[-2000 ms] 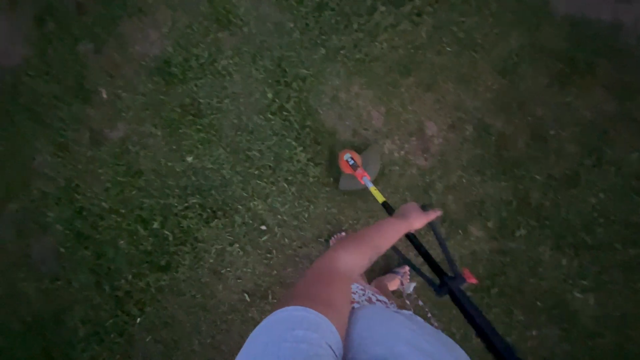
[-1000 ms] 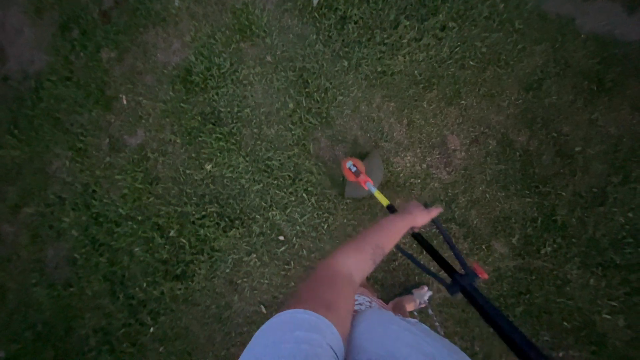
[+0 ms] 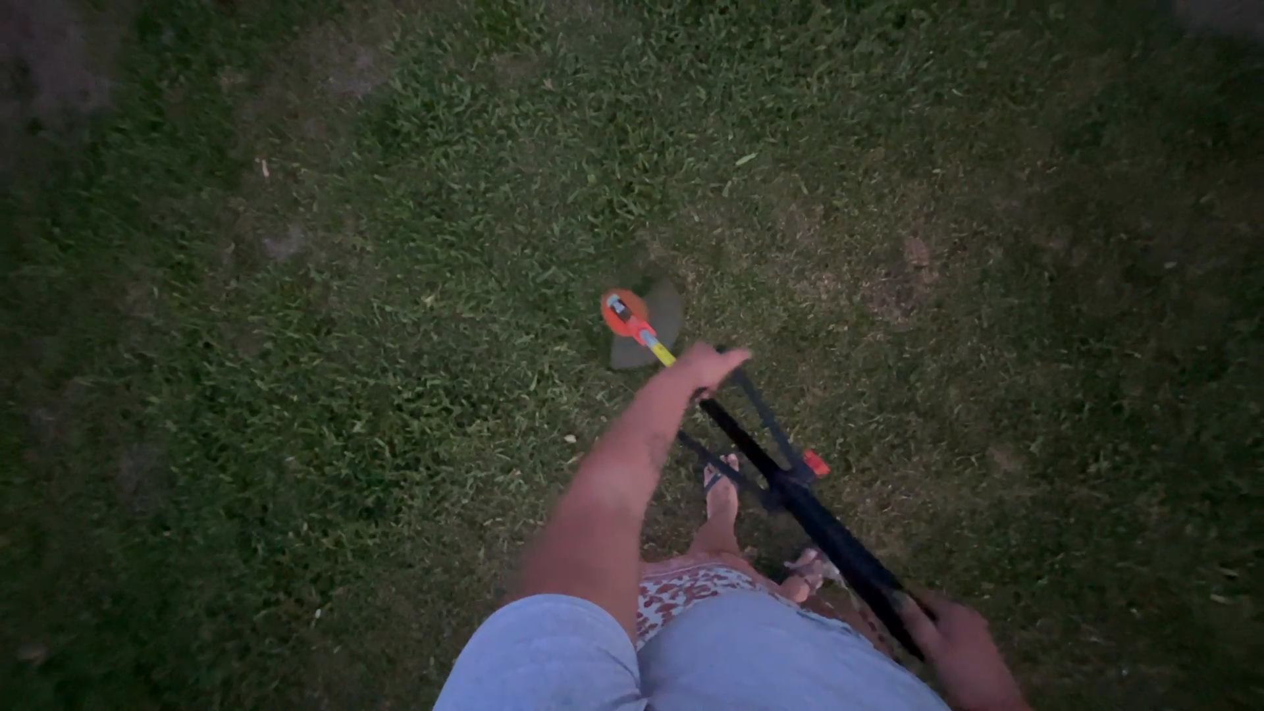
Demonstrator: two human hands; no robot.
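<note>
A string trimmer with a black shaft [image 3: 844, 543] runs slantwise from the lower right to the middle of the view. Its orange head [image 3: 624, 312] is low over the grass, with a grey guard [image 3: 652, 331] partly around it and a yellow band on the shaft below. My left hand [image 3: 713, 367] grips the front loop handle [image 3: 765, 415], its thumb pointing right. Near the rear of the shaft, my right hand [image 3: 948, 632] is closed around the black grip, slightly blurred. A red knob [image 3: 815, 463] sits where the loop handle joins the shaft.
Grass [image 3: 395, 395] surrounds me, with thin brownish patches [image 3: 904, 281] right of the trimmer head. My feet in sandals [image 3: 721, 474] stand below the shaft, close to the loop handle. A paler patch lies at the upper left edge.
My right hand has come into view at the lower right, on the rear of the trimmer. Both feet now show more fully below the shaft.
</note>
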